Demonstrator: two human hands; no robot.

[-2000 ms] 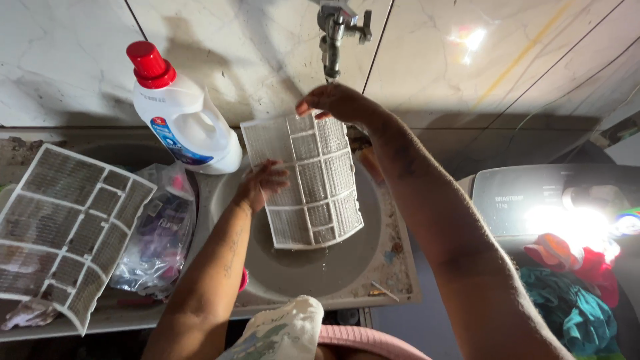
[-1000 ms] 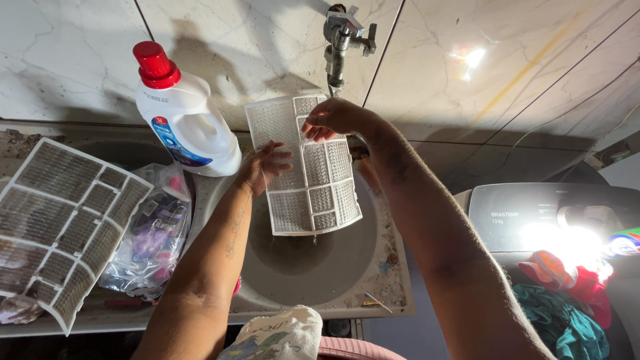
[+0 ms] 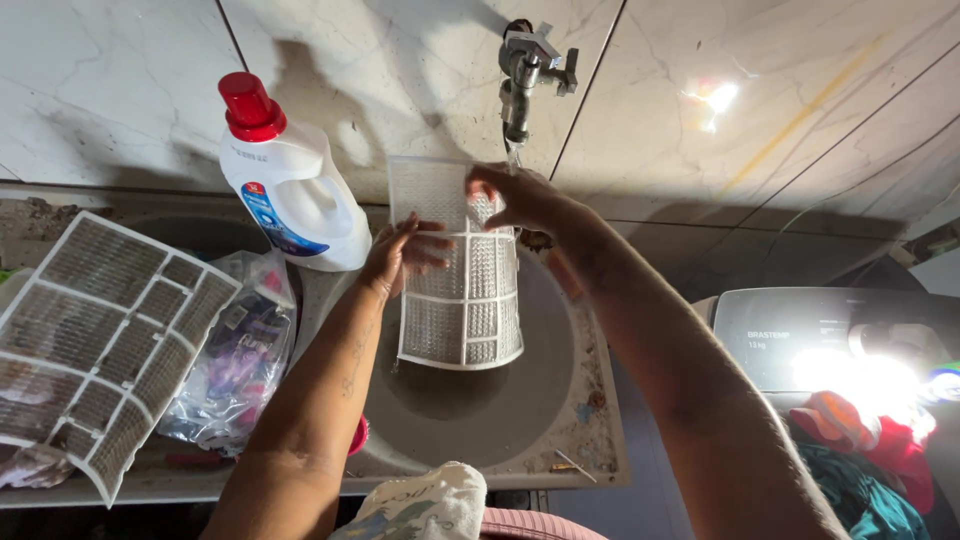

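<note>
A white plastic mesh air filter (image 3: 433, 322) is held tilted above the round sink basin (image 3: 536, 375), wet and dripping at its lower left corner. My left hand (image 3: 405, 255) is at its left edge, fingers spread over the mesh. My right hand (image 3: 510, 196) is at the upper right part, below the metal tap (image 3: 521, 97), with water running from the spout onto it; the fingers are curled over the frame, and whether they pinch it is hard to tell. A second mesh filter (image 3: 90, 322) lies at the left on a clear plastic bag (image 3: 247, 352).
A white detergent bottle with a red cap (image 3: 296, 195) stands left of the basin against the tiled wall. A cotton swab (image 3: 576, 465) lies on the sink's front rim. At the right are a washing machine (image 3: 780, 337) and teal and red clothes (image 3: 862, 472).
The right hand has shifted over the upper part of the filter, and its fingers are now bent more across the frame. The left hand stays at the left edge.
</note>
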